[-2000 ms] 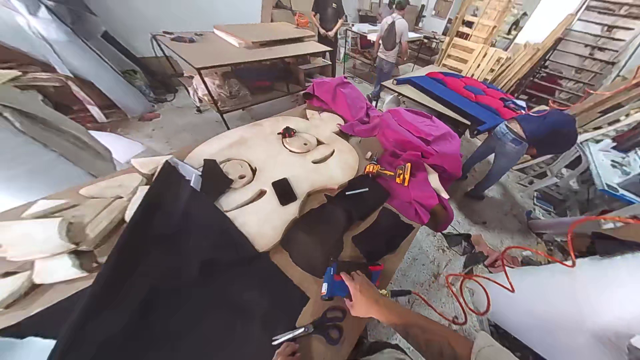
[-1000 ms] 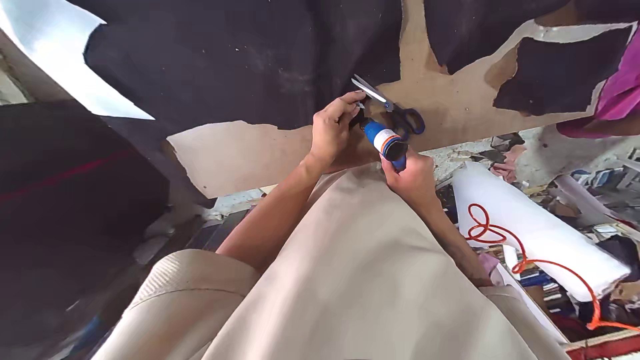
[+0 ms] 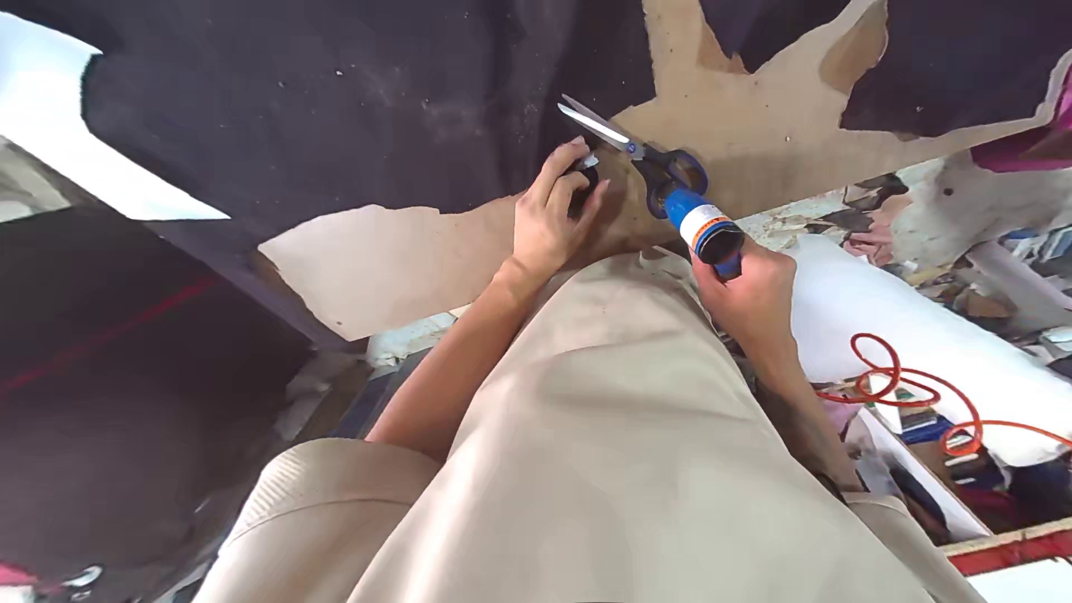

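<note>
My right hand (image 3: 749, 293) grips a blue pneumatic tool (image 3: 708, 230) with a white and orange band near its dark round end. Beside the tool, a pair of scissors with dark handles (image 3: 666, 172) lies on the brown board (image 3: 737, 117), its blades partly apart and pointing up and left over dark fabric (image 3: 377, 109). My left hand (image 3: 557, 205) is just left of the scissors, fingers curled around a small dark object (image 3: 584, 188) with a pale tip. What that object is cannot be told.
A coiled orange air hose (image 3: 896, 385) lies at the right, near a large white roll (image 3: 904, 310). Scraps and a box of odds and ends are below it. Magenta fabric (image 3: 1022, 151) shows at the right edge. More dark material (image 3: 126, 377) is at the lower left.
The view has tipped steeply down since the oldest frame. My left hand, at the bottom edge by the scissors then, is now beside their blades. The blue tool stays in my right hand.
</note>
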